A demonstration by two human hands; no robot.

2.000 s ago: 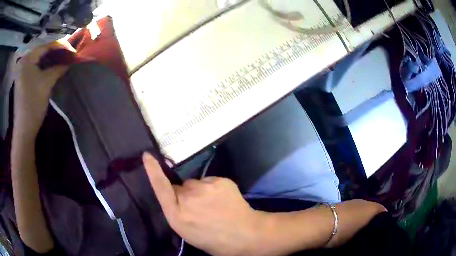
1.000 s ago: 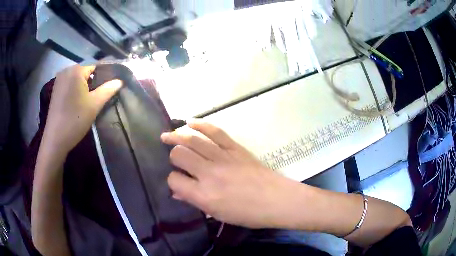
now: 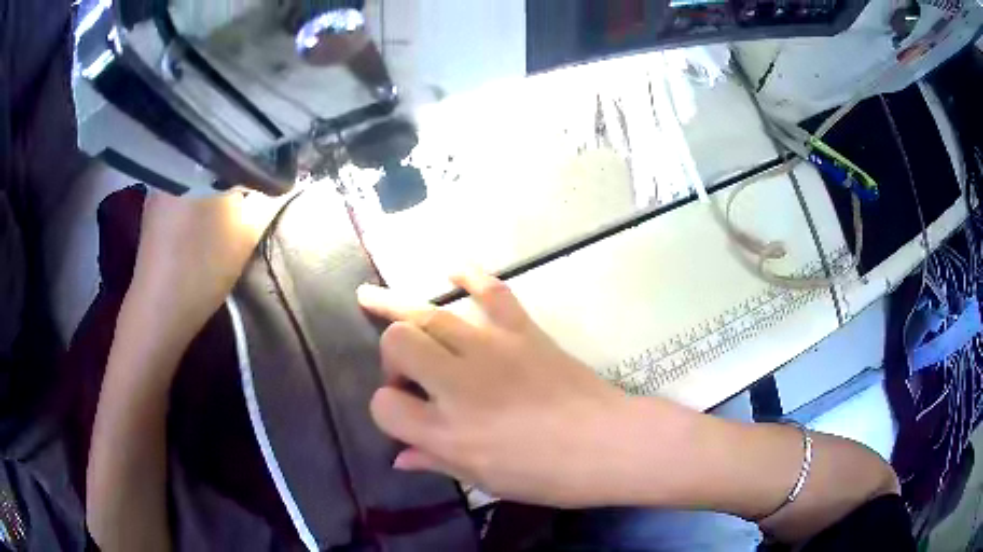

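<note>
The grey garment panel lies on the machine bed, its far end under the bright lamp by the presser foot, where glare hides detail. A maroon seam line runs along it, and white piping runs along its left side. My left hand lies on the cloth close to the needle area, its fingertips lost in glare; I cannot tell if it grips. My right hand rests on the panel's right edge, index finger extended, other fingers curled, with no clear grip.
The sewing machine head is above my left hand. White tape strips lie by the pillar. A beige cord and yellow-green and blue snips are at the right. A ruler scale marks the table's front edge. The cut-part bundle hangs far right.
The view has shifted to show more of the machine. The cloth has moved up to the presser foot area, with my left hand now beside it. My right hand has moved onto the panel's right edge.
</note>
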